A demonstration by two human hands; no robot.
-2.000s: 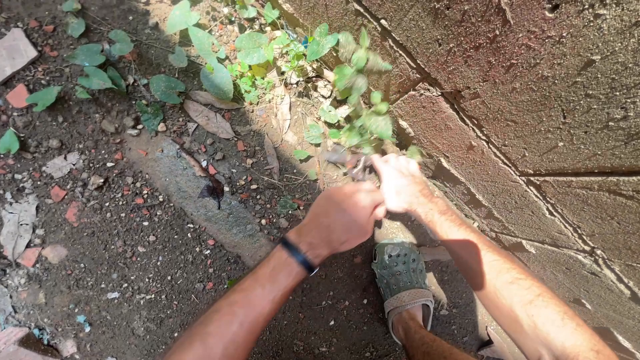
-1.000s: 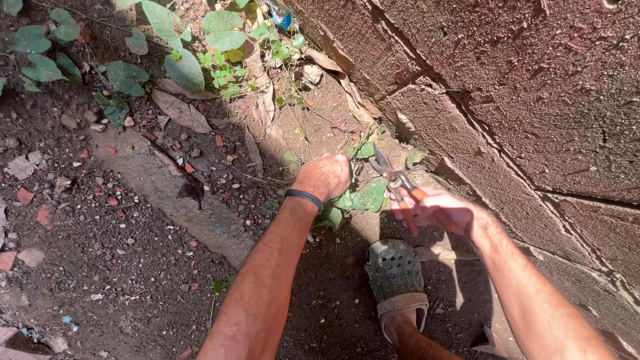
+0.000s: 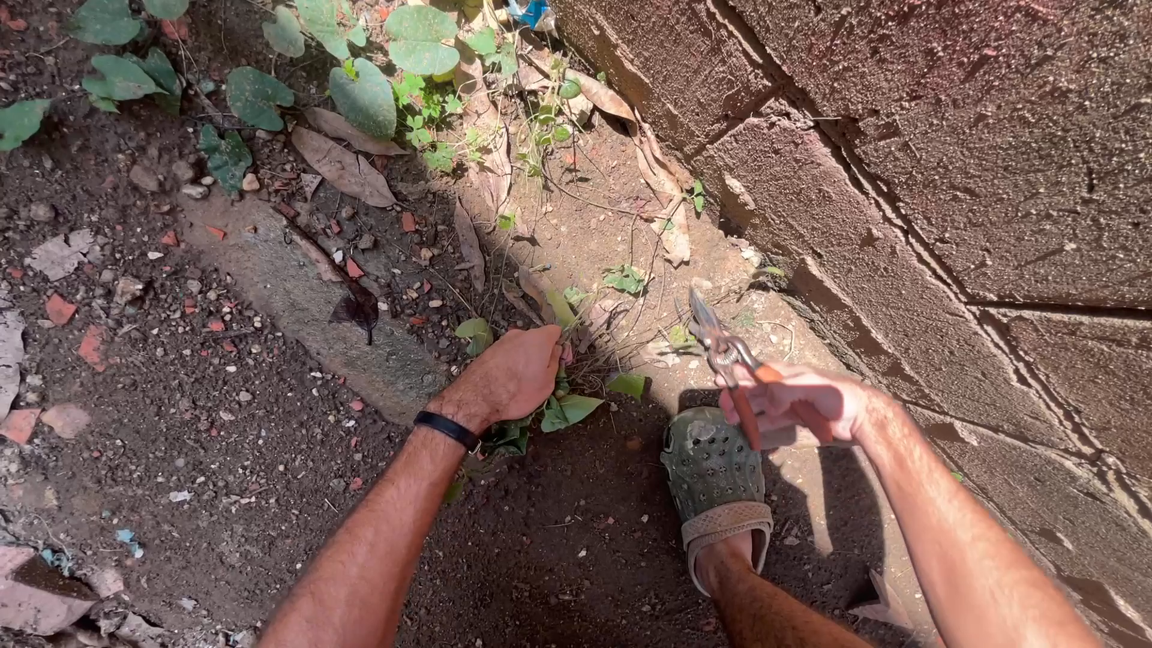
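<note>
My left hand (image 3: 515, 376), with a black band at the wrist, is closed around thin stems low over the soil; green leaves (image 3: 572, 411) stick out beneath and beside it. To its right, my right hand (image 3: 801, 400) holds pruning shears (image 3: 720, 346) with orange-red handles. Their metal blades point up and left, above the toe of a green clog (image 3: 715, 459) on my foot. Dry twigs and small leaves lie on the ground between the hand and the blades. The fingertips of my left hand are partly hidden.
A rough block wall (image 3: 900, 180) runs diagonally along the right. Heart-shaped leaves (image 3: 360, 94) and dry brown leaves (image 3: 342, 166) spread across the top. A flat stone slab (image 3: 315, 306) lies left of my left hand, among pebbles and red fragments.
The leafy plant by the wall, upright in the earliest frame, no longer stands there. My hands, together at first, have moved apart, and leaves now lie beside my left hand.
</note>
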